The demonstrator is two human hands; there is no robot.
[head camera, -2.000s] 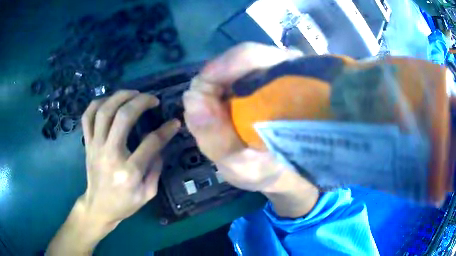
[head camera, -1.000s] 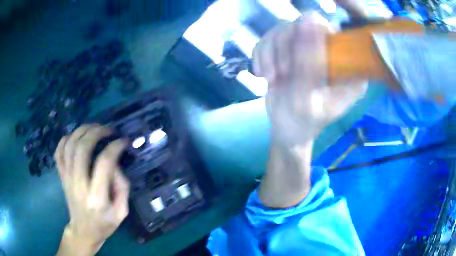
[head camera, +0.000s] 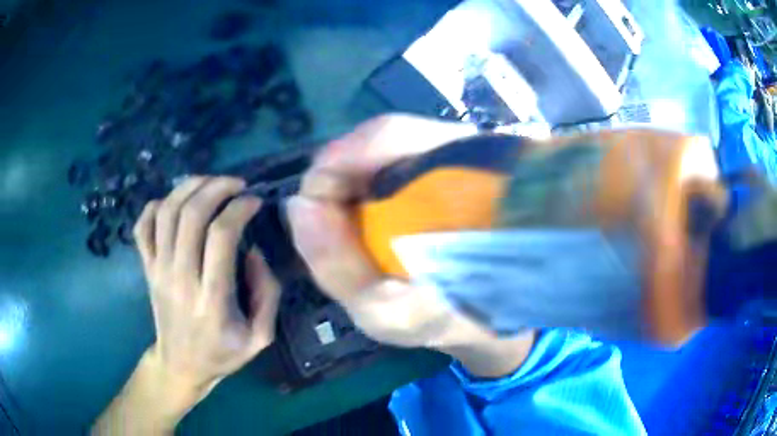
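Observation:
An orange electric screwdriver with a white label [head camera: 545, 272] is held in my right hand [head camera: 358, 247], over the right side of a black plastic housing [head camera: 332, 345]. The tool's tip is hidden behind my hand. The housing lies on the green mat, its near end showing a white square. My left hand [head camera: 200, 272] rests on the housing's left side with fingers curled; whether they grip the housing or a small part is hidden. A loose pile of small black ring parts [head camera: 196, 102] lies beyond the housing on the left.
A white and dark screw feeder [head camera: 511, 77] stands at the far right of the housing. A blue sleeve [head camera: 737, 102] of another person shows at the right edge. The green bench mat [head camera: 51, 341] runs along the left.
My right hand has come back from the feeder to the housing with the screwdriver. My left hand stays at the housing's left side. The whole view has shifted.

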